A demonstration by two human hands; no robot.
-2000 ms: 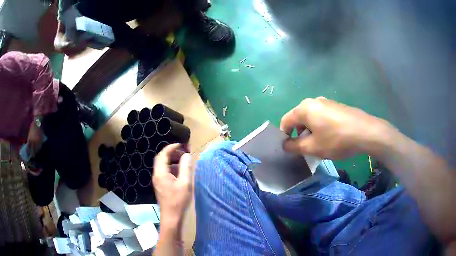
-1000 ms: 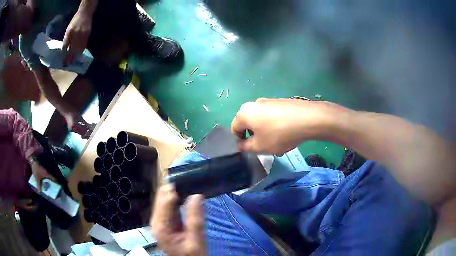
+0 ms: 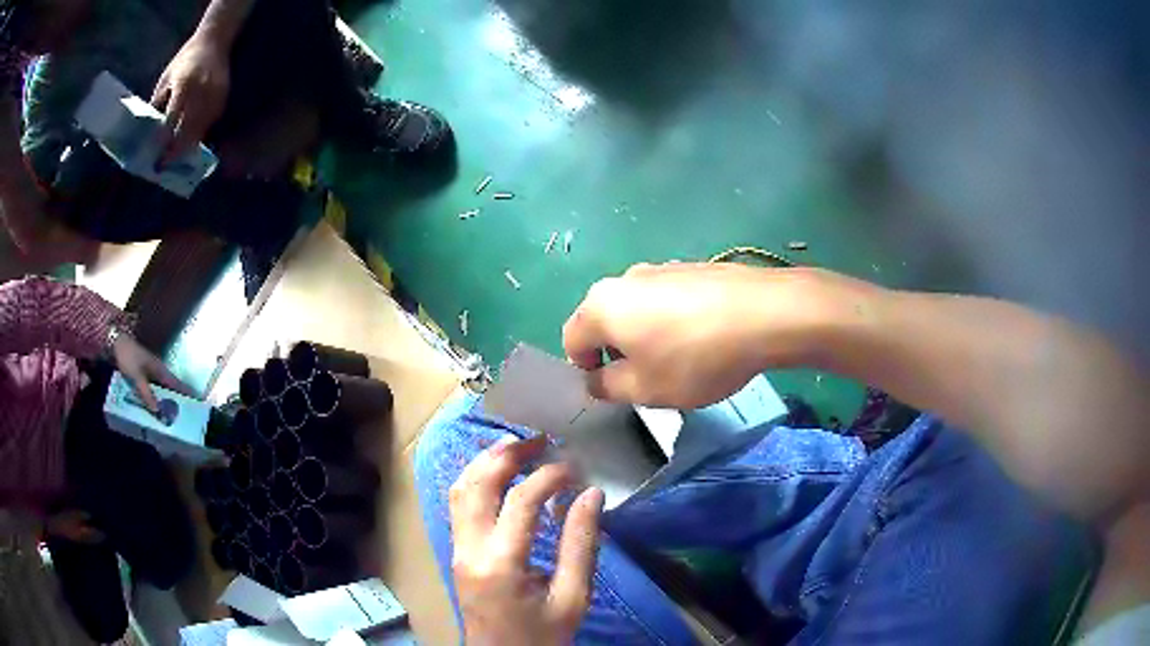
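Note:
An open folding carton [image 3: 725,423] lies on the jeans-clad lap, its grey flap up and its mouth towards the left. My right hand [image 3: 668,341] holds the carton by a flap at its upper edge. My left hand [image 3: 523,536] is in front of the carton's mouth, fingers spread, with nothing seen in it. A dark area shows inside the carton's mouth; whether it is a tube cannot be told. A cluster of black tubes [image 3: 296,461] stands on the cardboard sheet [image 3: 315,297] at the left.
Open cartons [image 3: 322,612] stand at the lower left. Two people at the left hold cartons, one carton [image 3: 158,416] beside the tubes and another [image 3: 145,133] farther up. A shoe [image 3: 404,133] rests on the green floor [image 3: 605,164], where small scraps lie.
The black tube that my left hand held at the carton's mouth a second ago is no longer seen outside. My left hand is now empty and spread. My right hand stays on the carton.

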